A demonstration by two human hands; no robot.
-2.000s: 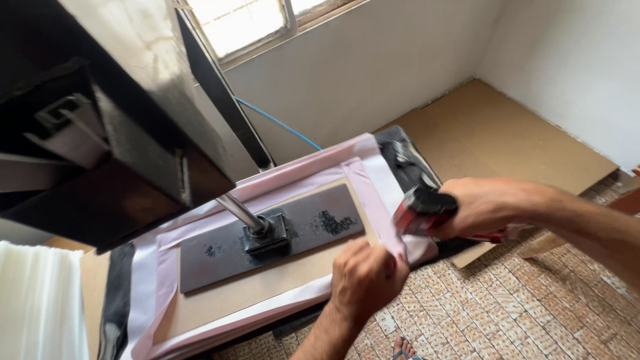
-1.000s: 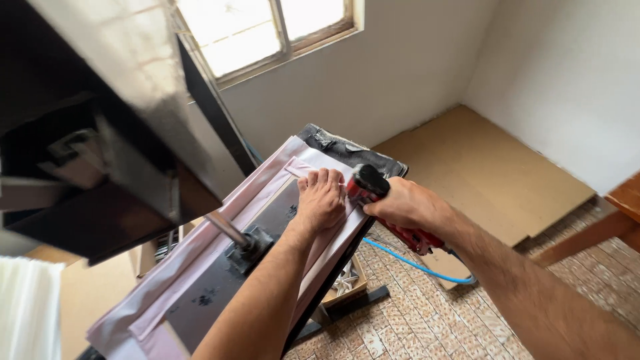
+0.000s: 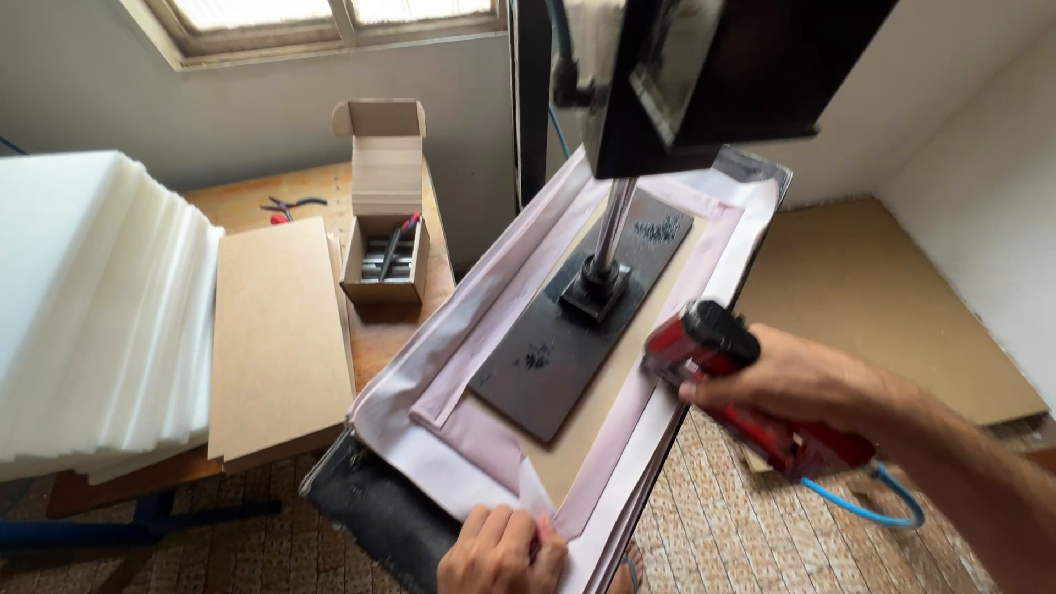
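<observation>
A red and black pneumatic staple gun is gripped in my right hand, its nose over the right edge of the pink fabric. My left hand pinches the fabric at the near corner, where a fold rises over the brown board. The fabric is folded inward around that board. A dark metal press plate on a chrome rod rests on the board. All this lies on a tilted bench covered in black material.
At left stand stacked white foam sheets, brown boards, an open cardboard box and pliers on a wooden table. The black press head hangs above. A blue air hose trails at right. Large boards lie beyond.
My left hand has moved from the fabric's far end to the near corner. The bench and fabric have turned. The staple gun stays in my right hand, now by the long side. The view has shifted left.
</observation>
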